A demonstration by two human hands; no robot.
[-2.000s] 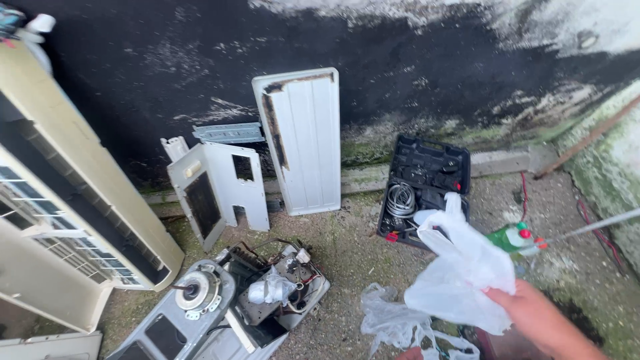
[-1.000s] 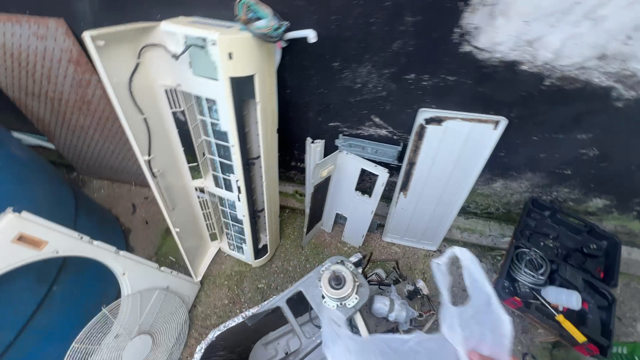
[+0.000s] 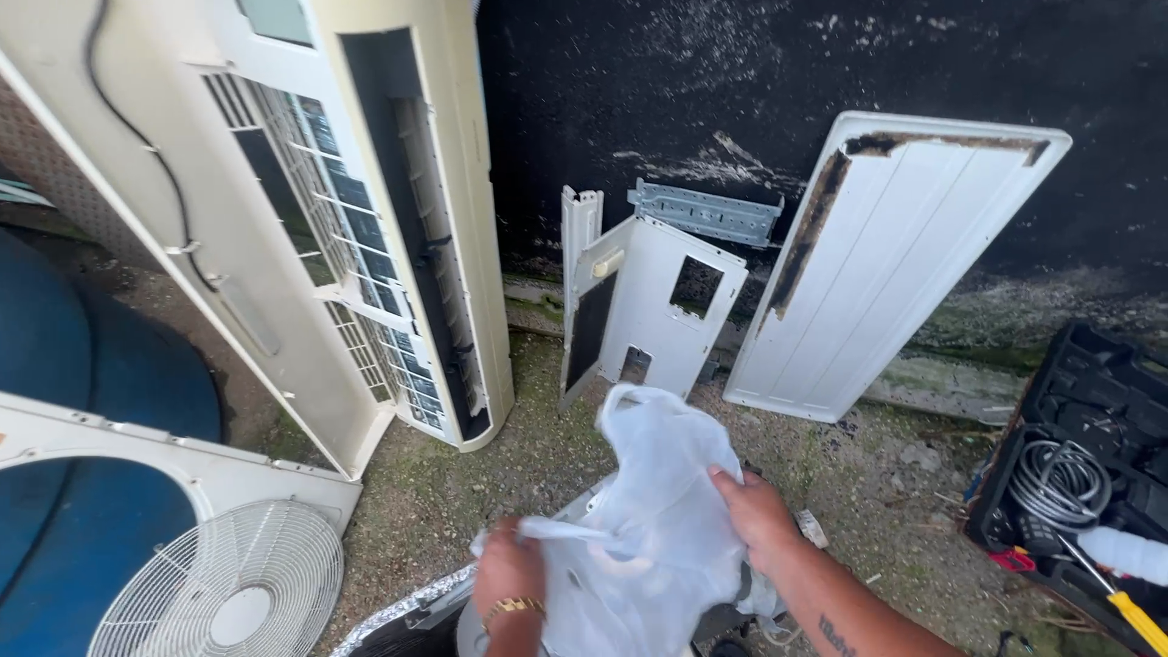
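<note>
Both hands grip a translucent white plastic bag (image 3: 666, 484) at the lower middle. My left hand (image 3: 511, 566), with a gold-coloured bracelet at its wrist, pinches the bag's left side. The bag's right edge is between the fingers of my right hand (image 3: 753, 511). The bag hangs over a partly dismantled grey metal unit (image 3: 438, 607) and hides most of it. One loop of the bag stands up toward the white sheet-metal panels (image 3: 652, 301) by the wall.
An opened air conditioner indoor unit (image 3: 456, 228) stands at the left, near a round wire fan guard (image 3: 219, 584) and a blue barrel (image 3: 137, 338). A long white panel (image 3: 903, 265) leans on the dark wall. At right lie an open black tool case (image 3: 1086, 401) and a yellow-handled screwdriver (image 3: 1136, 620).
The bag has come from the right, beside the tool case, to over the dismantled unit. Both hands now show clearly on it. The view has swung left.
</note>
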